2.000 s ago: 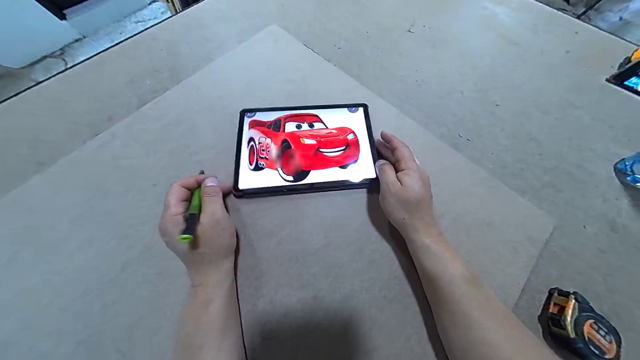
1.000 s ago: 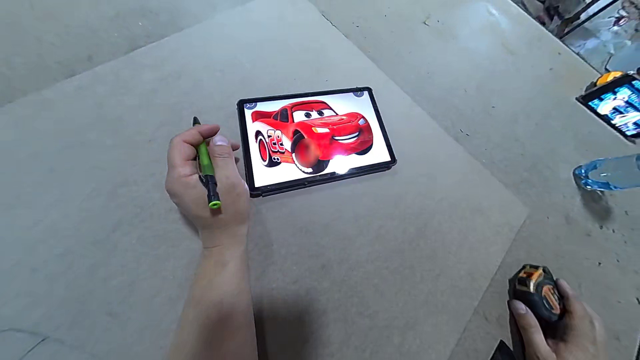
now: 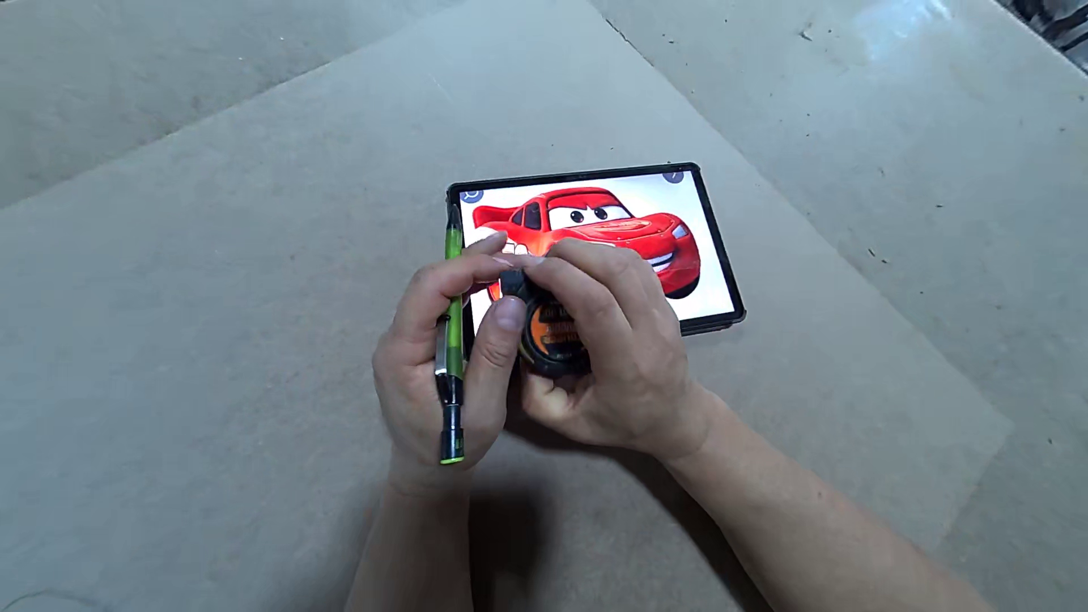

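Note:
My right hand (image 3: 620, 357) is closed around a black and orange tape measure (image 3: 554, 336), held up in front of the tablet. My left hand (image 3: 446, 365) has its thumb and fingers at the tape measure's upper left side. A green and black marking pencil (image 3: 454, 340) lies upright along the left hand, between its fingers. Behind both hands lies a tablet in a black case (image 3: 718, 246), with a red cartoon car on its lit screen; the hands hide its lower left part.
The tablet rests on a large flat brown-grey sheet (image 3: 255, 280), its corner pointing away from me. Under the sheet is a wider grey work surface (image 3: 935, 170) with small bits of debris. Dark clutter (image 3: 1058, 25) shows at the far right corner.
My right hand has brought the tape measure from the lower right to the front of the tablet. My left hand has come to it, the pencil still in its fingers. The view has shifted.

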